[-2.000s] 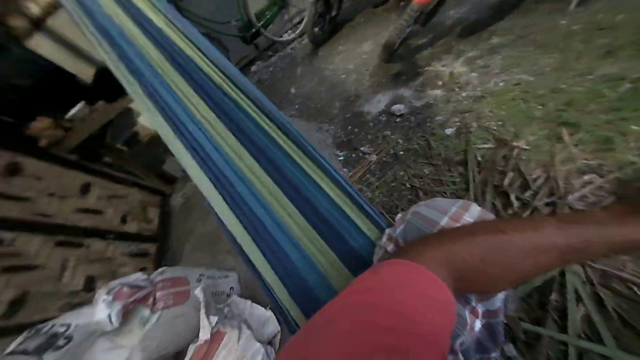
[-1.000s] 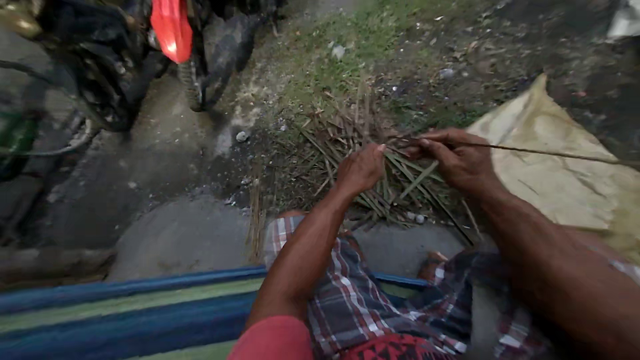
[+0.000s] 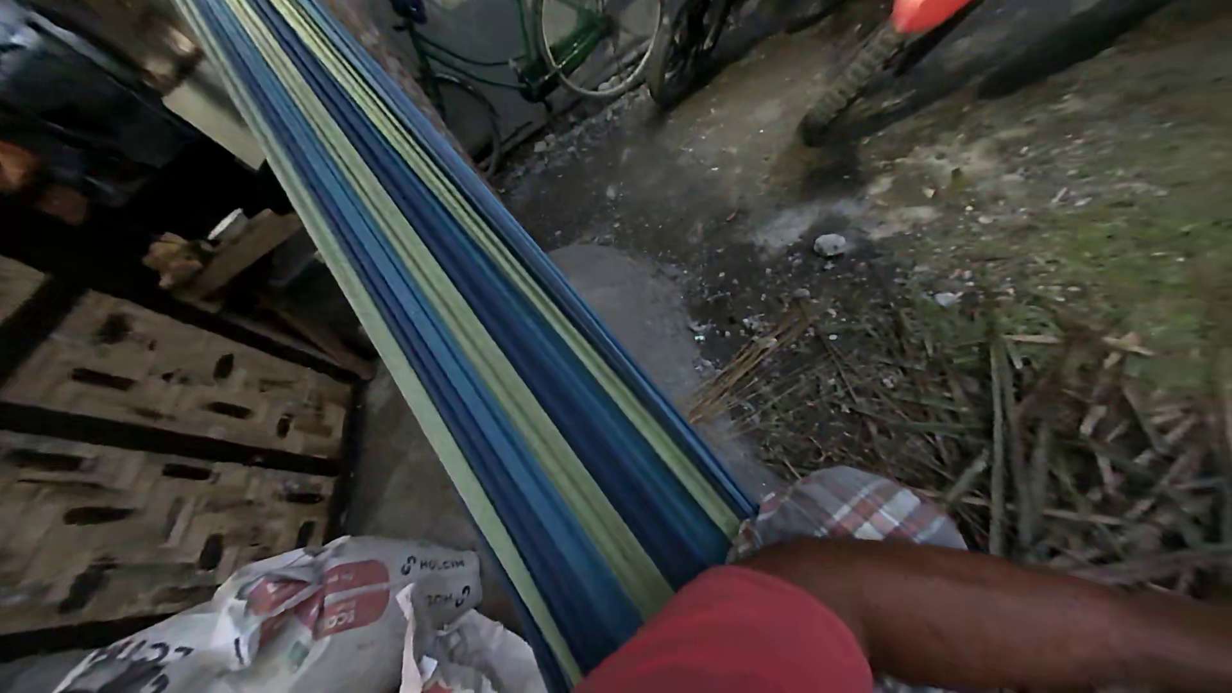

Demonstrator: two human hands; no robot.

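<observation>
Neither my left hand nor my right hand shows now. One bare forearm [image 3: 1001, 606] in a red sleeve [image 3: 741, 640] runs out past the right edge, so whatever its hand holds is hidden. Under the arm is a knee in plaid cloth [image 3: 857, 505]. A striped blue and green fabric hammock [image 3: 491, 337] stretches from the upper left down to the body. Beyond the knee, cut stalks and leaf strips [image 3: 1039, 433] lie heaped on the ground.
Printed cement sacks [image 3: 356, 587] lie at the lower left beside a woven panel wall [image 3: 173, 395]. A green bicycle [image 3: 558, 58] stands at the top, with a knobby wheel [image 3: 852, 87] under a red fender to its right. A stone [image 3: 830, 245] lies on the ground.
One second ago both hands were in view over the stalk heap, fingers on a thin dark strand; now they are out of frame. The view has swung strongly to the left.
</observation>
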